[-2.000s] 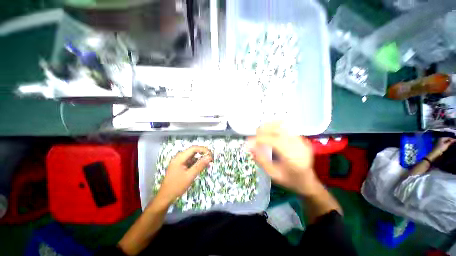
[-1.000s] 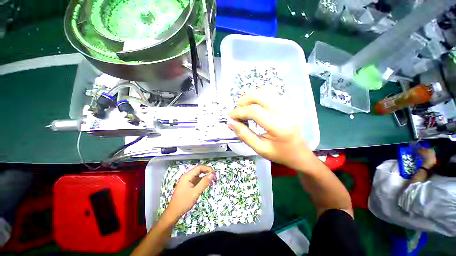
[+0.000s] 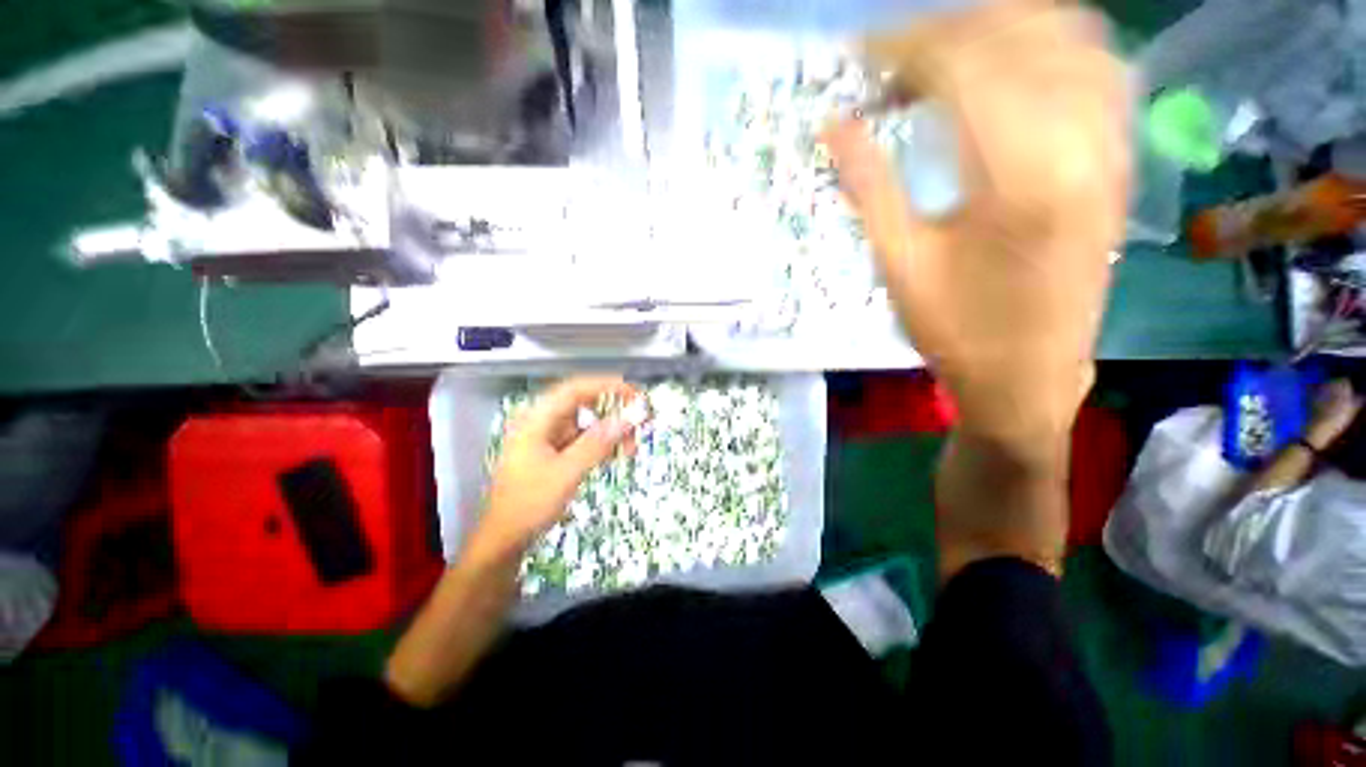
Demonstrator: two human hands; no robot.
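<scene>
A translucent lap tub (image 3: pixel 805 480) below the bench edge is densely filled with small white-and-green pieces (image 3: pixel 689 502). My left hand (image 3: pixel 547 457) is over its upper left part, thumb and fingers curled together at what looks like a small white piece (image 3: pixel 634 409). My right hand (image 3: pixel 1004 210) is raised, large and blurred, over the right side of the bench tub (image 3: pixel 719 38); blur hides whether it holds anything. More small pieces lie in the bench tub, partly washed out by glare. The silver assembly machine (image 3: pixel 495 225) stands left of that tub, its right end overexposed.
A red stool (image 3: pixel 225 525) with a black phone (image 3: pixel 325 517) is left of the lap tub. An orange bottle (image 3: pixel 1273 214) lies on the bench at right. A person in pale clothing (image 3: pixel 1273 540) sits at far right by a blue container (image 3: pixel 1255 412).
My right hand has moved from the machine's right end up and right, over the bench tub. My left hand stays over the lap tub. The camera view has shifted, cutting off the bowl feeder.
</scene>
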